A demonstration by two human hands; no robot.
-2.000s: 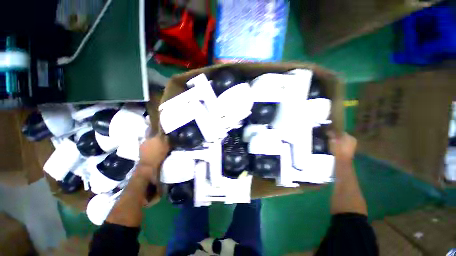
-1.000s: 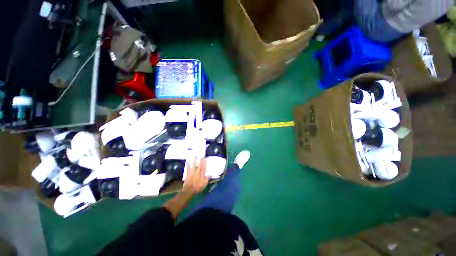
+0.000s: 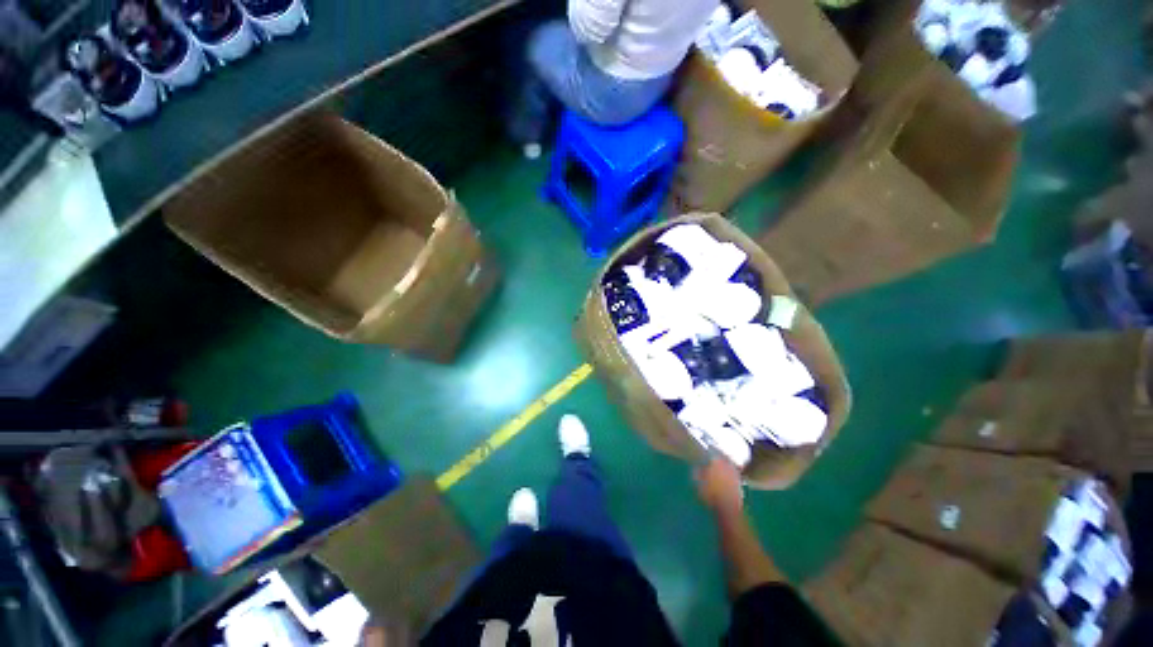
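Note:
A deep brown carton (image 3: 639,398) full of white-and-black camera units (image 3: 721,335) stands on the floor right of centre. My right hand (image 3: 718,487) is at its near rim, with the fingers closed over the edge. Another carton (image 3: 398,544) with units stands at the bottom left, cut off by the picture's edge. A small skin-toned part of my left hand (image 3: 373,633) shows at that carton's near side; its fingers are hidden.
An empty open carton (image 3: 436,278) stands by the dark green bench (image 3: 291,70). A person (image 3: 620,63) sits on a blue stool (image 3: 620,164). Blue stools (image 3: 228,499) stand at lower left. More cartons (image 3: 910,190) are at upper right and lower right. A yellow line (image 3: 512,430) crosses the floor.
The view has swung right. My right hand has come into view on the rim of the full carton that stood apart at the right. My left hand has dropped to the bottom edge.

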